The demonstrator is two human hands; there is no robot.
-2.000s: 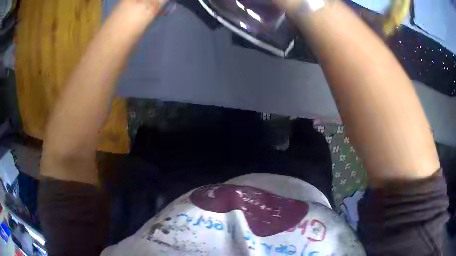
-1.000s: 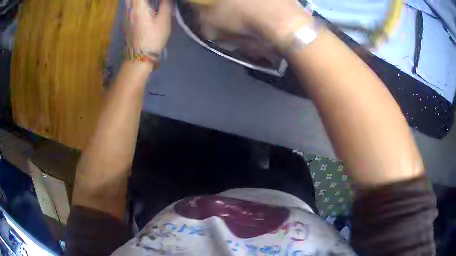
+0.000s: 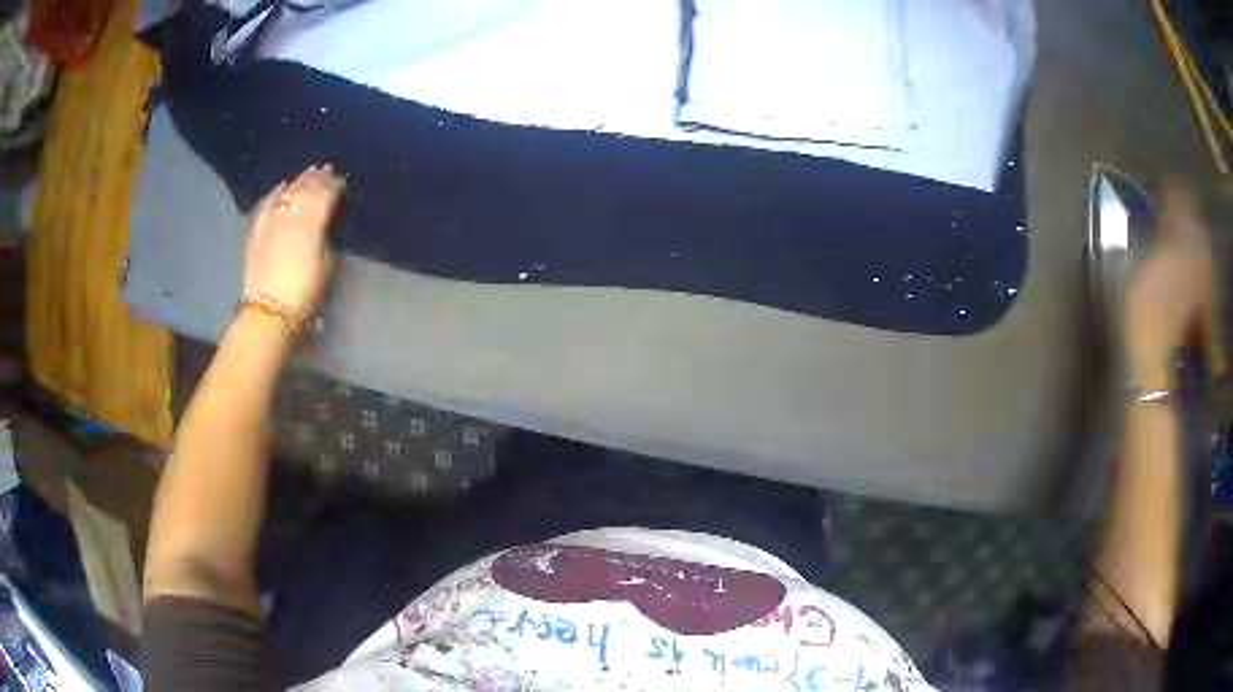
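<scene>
The black garment piece [image 3: 568, 210] lies flat across the grey pressing table [image 3: 757, 406], with white specks near its rounded right corner. Its pale inside [image 3: 541, 61] faces up, with a stitched rectangular outline at the upper right. My left hand [image 3: 291, 243] rests at the garment's lower left edge, fingertips on the black cloth, not closed on anything. My right hand [image 3: 1174, 298] is blurred at the far right, on the iron [image 3: 1116, 223], whose pointed metal tip shows right of the garment. The iron's handle is hidden by my hand.
A yellow-brown wooden surface [image 3: 88, 257] stands at the left. Yellow cable [image 3: 1193, 75] runs down the upper right. Green patterned floor [image 3: 392, 439] shows below the table's front edge. A red item [image 3: 68, 27] is at the top left corner.
The iron has moved from the top middle to the far right with my right hand. The garment now lies further left and in fuller view. My left hand is lower, at the garment's edge.
</scene>
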